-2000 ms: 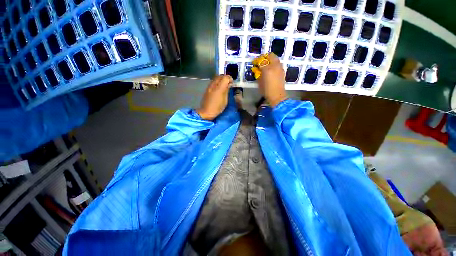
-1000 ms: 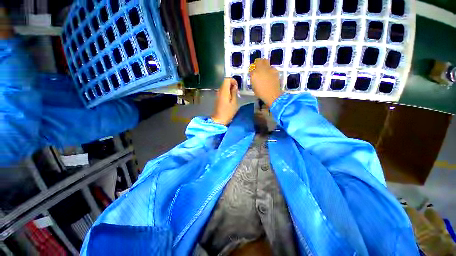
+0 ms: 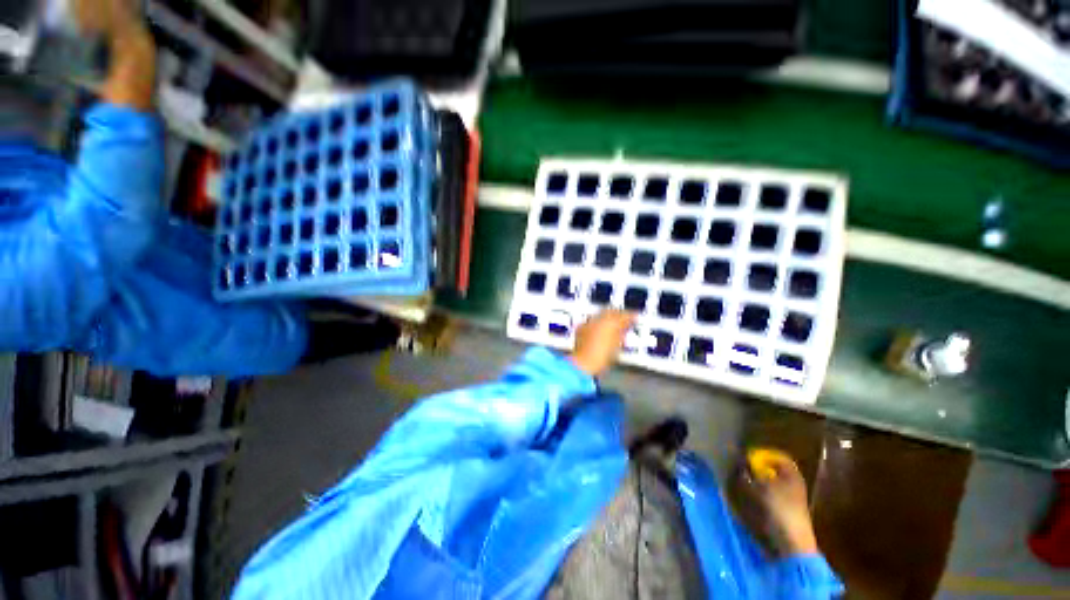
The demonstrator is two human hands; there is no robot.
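The white pocket tray [image 3: 695, 279] lies on the green bench, with a dark glossy piece showing in its pockets. My left hand [image 3: 602, 342] is at the tray's front edge, fingertips over the front row of pockets; whether it grips anything is too blurred to tell. My right hand [image 3: 784, 495] is below the bench edge, away from the tray. It is closed on a small yellow-orange pad [image 3: 769, 462].
A blue tray [image 3: 317, 193] tops a stack at left, black and red edges beside it. Dark trays [image 3: 657, 32] lie at the far side. A small bottle [image 3: 939, 355] stands near the bench's right edge. Another person's blue sleeve [image 3: 129, 164] is at far left, beside racks.
My right hand has moved from the tray's front row down past the bench edge, with the yellow-orange pad in it. My left hand now reaches over the front row. The view takes in more bench.
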